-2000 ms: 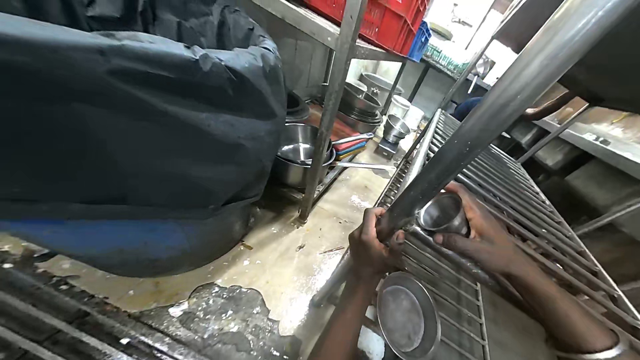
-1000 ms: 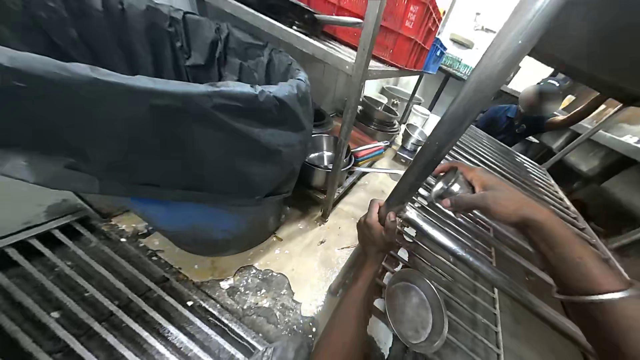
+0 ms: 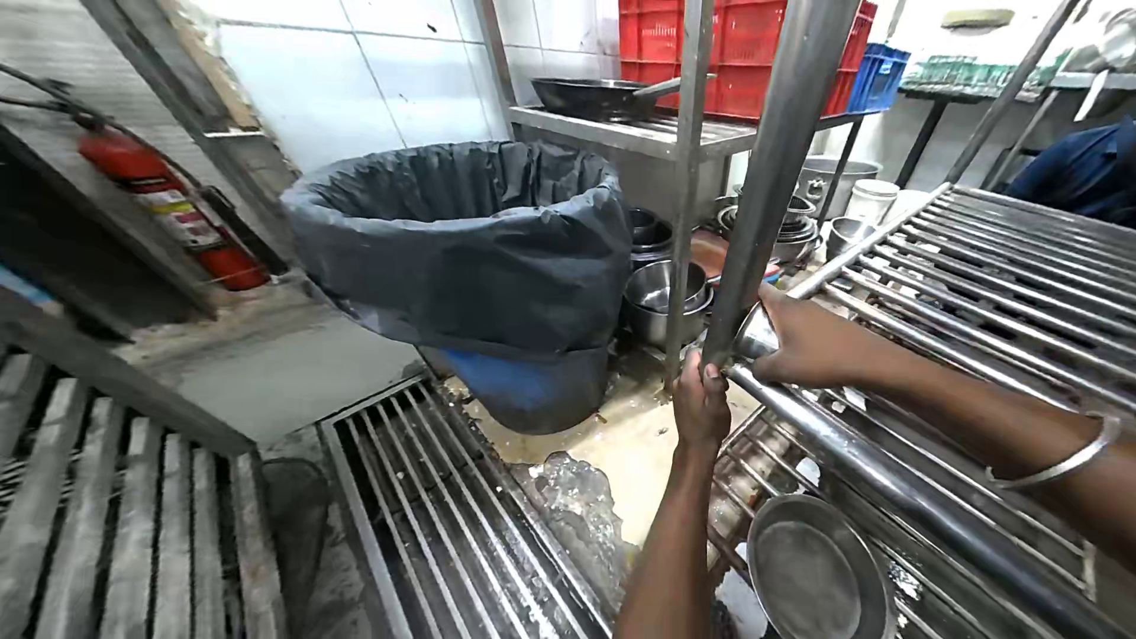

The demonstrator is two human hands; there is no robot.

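Note:
My right hand (image 3: 803,342) is closed around a small steel cup (image 3: 757,335) and holds it against the upright metal post (image 3: 774,169), just above the rack's thick front rail (image 3: 852,444). Lower on the same post, my left hand (image 3: 701,404) wraps its fingers around the metal, close to the joint with the rail. Below my hands, a round metal pan (image 3: 812,568) rests on the lower bars of the rack. The cup's far side is hidden by the post.
A large bin with a black liner (image 3: 479,266) stands left of the post, beside a floor grate (image 3: 461,515). Steel pots (image 3: 657,302) sit under a shelf bearing a frying pan (image 3: 595,98) and red crates (image 3: 737,53). A fire extinguisher (image 3: 177,209) is at left; a person's dark sleeve (image 3: 1078,173) shows at right.
The view has swung left, bringing in the fire extinguisher and more of the floor. The cup in my right hand is now against the post; earlier it was beside it, with its opening showing.

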